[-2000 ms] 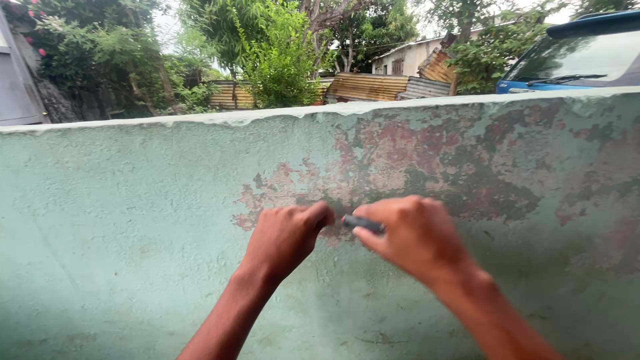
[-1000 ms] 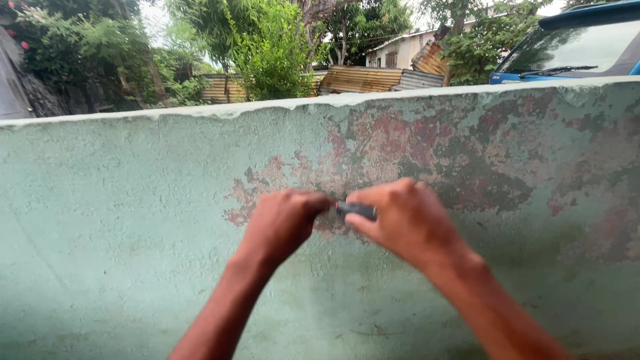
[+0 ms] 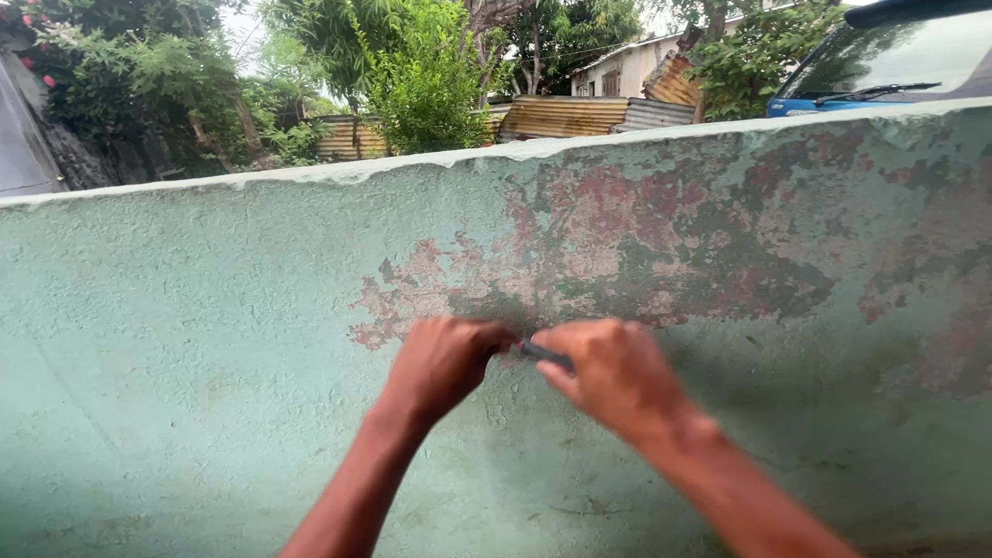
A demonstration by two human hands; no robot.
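A green painted masonry wall [image 3: 232, 349] fills most of the head view, with a patch of flaked paint [image 3: 604, 240] showing pink, red and grey at its upper middle and right. My right hand [image 3: 612, 364] is closed around the dark handle [image 3: 549, 356] of a hand tool, whose working end is not clear. Just left of it, my left hand [image 3: 449, 356] has its fingers curled at the tool's far end, close against the wall at the patch's lower edge. Blur and the fingers hide what the left fingers grip.
The wall's pale, chipped top edge [image 3: 418, 161] runs across the view. Beyond it stand leafy trees [image 3: 426, 85], rusty corrugated metal sheets [image 3: 562, 116], a pale building [image 3: 635, 66] and, at right, a blue vehicle [image 3: 876, 77] with a wiper on its glass.
Both hands stay together at the lower edge of the flaked patch, the right still on the dark handle. Nothing has plainly been let go or taken up.
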